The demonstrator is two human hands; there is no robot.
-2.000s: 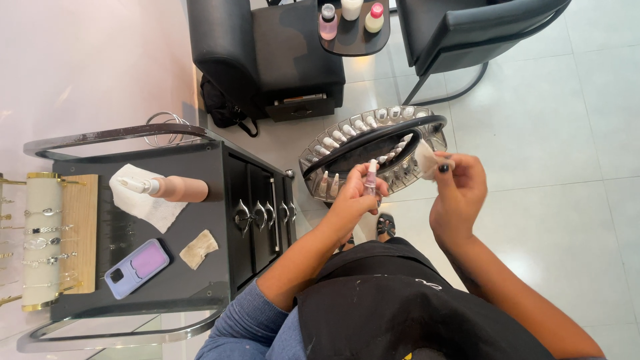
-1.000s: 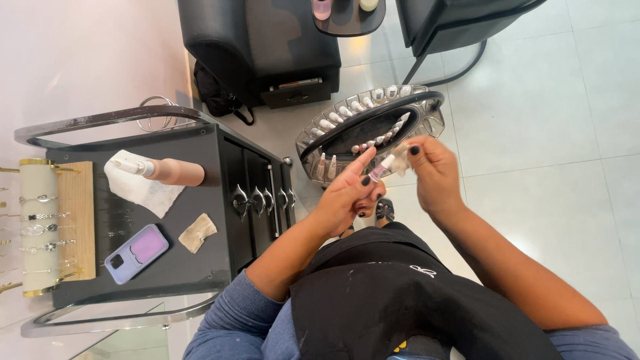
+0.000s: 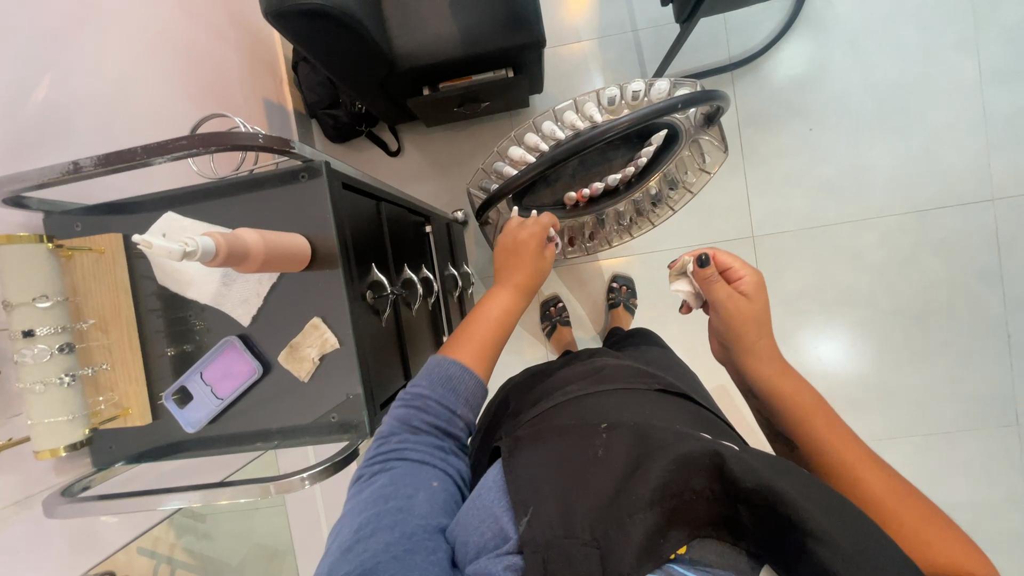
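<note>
My left hand [image 3: 524,250] is at the near left rim of an oval clear-plastic carrier [image 3: 680,200] with a black handle [image 3: 592,148]. Its fingers are largely hidden from above; a small pale piece shows beside them, and I cannot tell whether they grip a bottle. White-capped small bottles [image 3: 552,130] stand in the carrier's outer slots, and a row of pinkish and white-tipped ones [image 3: 612,180] lies inside. To the right, my right hand [image 3: 732,300] pinches a crumpled white wipe [image 3: 685,284] between thumb and fingers, apart from the carrier.
On the left, a black drawer trolley [image 3: 304,192] with metal rails holds a pink pump bottle [image 3: 260,250] on a white cloth [image 3: 232,296], a phone [image 3: 212,384], a beige folded pad [image 3: 309,349] and a bracelet stand [image 3: 44,344]. A black armchair [image 3: 448,48] and backpack [image 3: 332,104] are beyond.
My hands were together with a small bottle and the wipe; now they are apart. My left hand has moved to the carrier's rim. The view has shifted.
</note>
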